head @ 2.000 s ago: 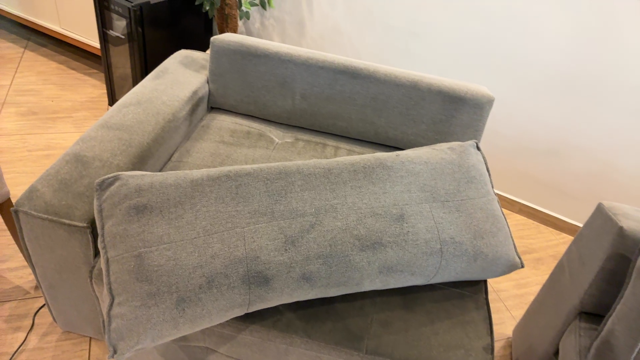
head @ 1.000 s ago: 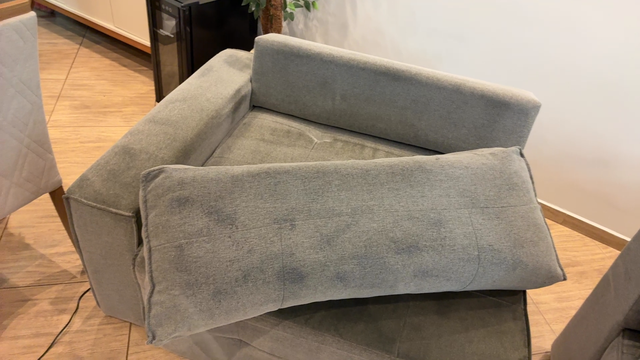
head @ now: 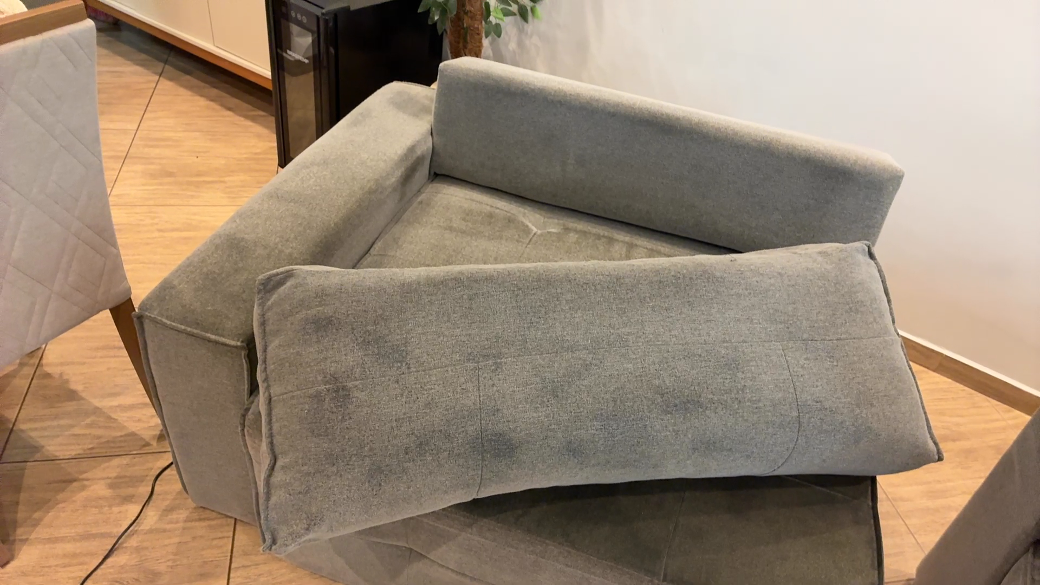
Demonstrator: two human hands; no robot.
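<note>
Neither my left hand nor my right hand shows in the head view. A long grey fabric cushion (head: 601,374) with dark blotches and stitched seams lies slanting across a grey upholstered sofa section. Its left end overlaps the front of the sofa's armrest (head: 292,211). Behind the cushion stands the sofa's low backrest (head: 650,154). Part of the tufted seat (head: 487,223) shows between the cushion and the backrest, and more of the seat is visible below the cushion.
A quilted chair (head: 57,187) stands at the left. A black cabinet with a glass door (head: 301,89) and a plant trunk (head: 465,28) are behind the sofa. A dark cable (head: 130,524) runs over the floor. Another grey upholstered piece (head: 987,520) is at the lower right.
The view has shifted left, bringing the quilted chair into sight. The cushion and the sofa have not plainly moved.
</note>
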